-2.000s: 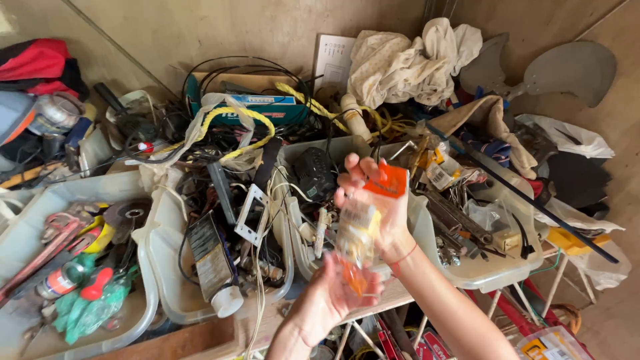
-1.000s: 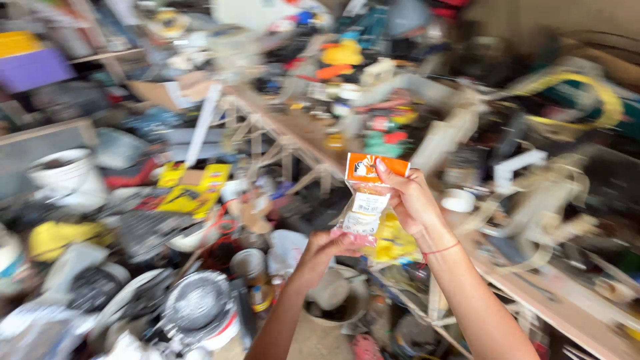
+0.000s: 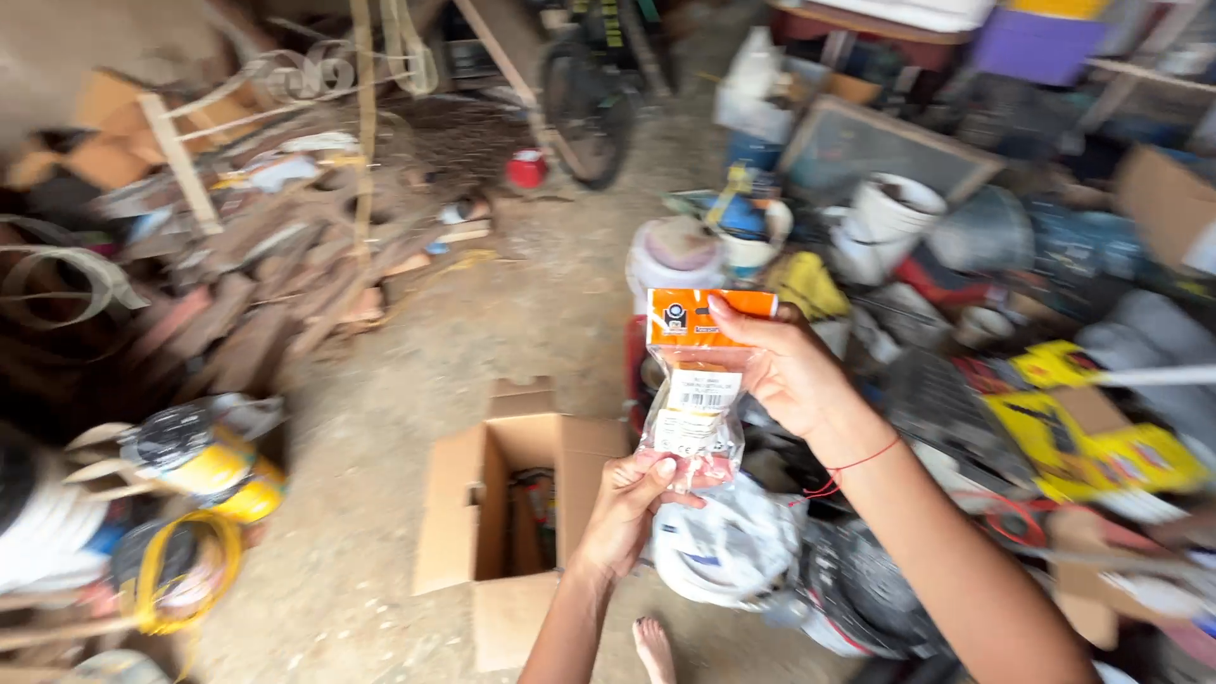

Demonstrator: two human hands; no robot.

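Observation:
A clear plastic packet (image 3: 698, 408) with an orange header card and a white printed label hangs between my two hands. My right hand (image 3: 784, 361) pinches the card at its upper right, thumb in front. My left hand (image 3: 632, 508) grips the packet's lower end between thumb and fingers. What lies inside the packet is mostly hidden by the label. Below and left of my left hand, an open cardboard box (image 3: 518, 513) stands on the floor with some items inside, too blurred to name.
Wood pieces (image 3: 237, 304) are piled at the left, above yellow coils (image 3: 190, 570). A bicycle wheel (image 3: 589, 114) stands at the back. Buckets (image 3: 883, 228) and black-and-yellow packaging (image 3: 1092, 418) crowd the right. Bare floor (image 3: 351, 456) runs through the middle.
The view has swung far from the bins on the bench to the floor and the cardboard box. Both hands still hold the packet, and my right hand stays on its orange card since one second ago.

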